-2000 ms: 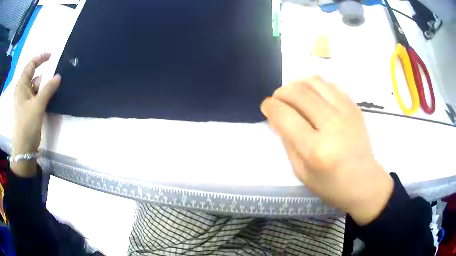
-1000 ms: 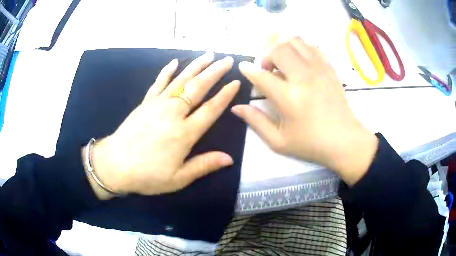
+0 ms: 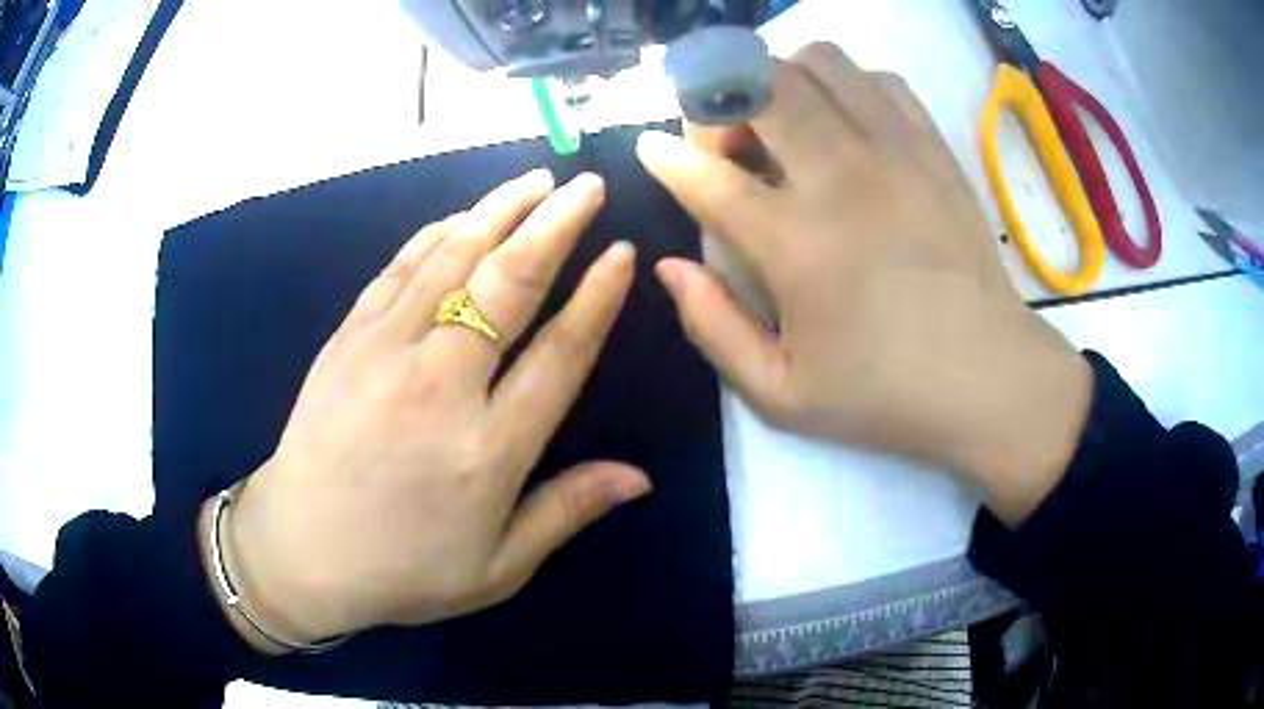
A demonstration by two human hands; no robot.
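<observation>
The black fabric panel (image 3: pixel 624 582) lies on the white table, its far edge at the sewing machine head (image 3: pixel 555 35). The bright green strip (image 3: pixel 557 117) stands at that far edge. My left hand (image 3: pixel 430 416) lies flat on the panel, fingers apart and pointing to the machine. My right hand (image 3: pixel 873 263) is at the panel's upper right corner, thumb and index finger apart on or beside its right edge; its other fingers are partly hidden behind the round grey knob (image 3: pixel 718 72). A white strip (image 3: pixel 458 697) shows below the panel's near edge.
Scissors with yellow and red handles (image 3: pixel 1047 180) lie to the right. Small snips (image 3: pixel 1231 244) are at the far right edge. A white piece with a black border (image 3: pixel 104 83) lies at the upper left. The ruler-marked table edge (image 3: pixel 873 621) curves in front of my checked lap cloth.
The panel was turned, and my left hand moved from its left side onto it. Since a second ago, the panel and both hands have come under the machine head, now in view.
</observation>
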